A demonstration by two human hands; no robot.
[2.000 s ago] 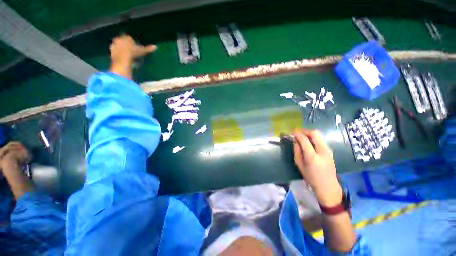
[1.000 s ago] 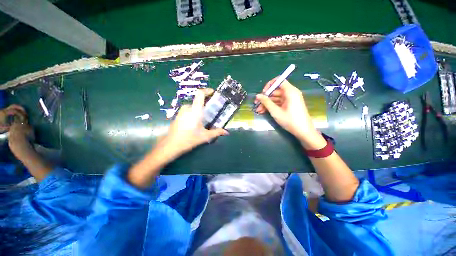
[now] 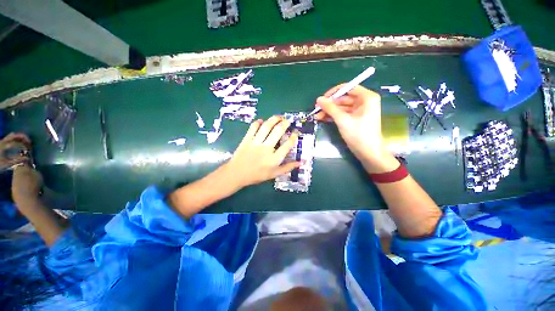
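A flat rectangular board (image 3: 304, 159), with a dark component-filled top and a white lower part with a dark central strip, lies upright on the green bench in front of me. My left hand (image 3: 263, 153) lies over its left side, fingers on the board, hiding part of it. My right hand (image 3: 355, 120) holds a white pen-like tool (image 3: 355, 81) like a pen, its tip at the board's top end. Whether the tip touches the board is too small to tell.
A pile of black-and-white strips (image 3: 236, 97) and loose white tabs (image 3: 210, 132) lie left. More tabs (image 3: 435, 100), a blue bin (image 3: 504, 67), a checkered cluster (image 3: 490, 156) and dark-handled pliers (image 3: 534, 143) are right. Boards (image 3: 221, 13) lie on the conveyor. Another person's hands (image 3: 15, 152) are far left.
The left hand came back from the conveyor with a board, then laid it flat and straight on the bench. The right hand brought the white tool to the board's top end.
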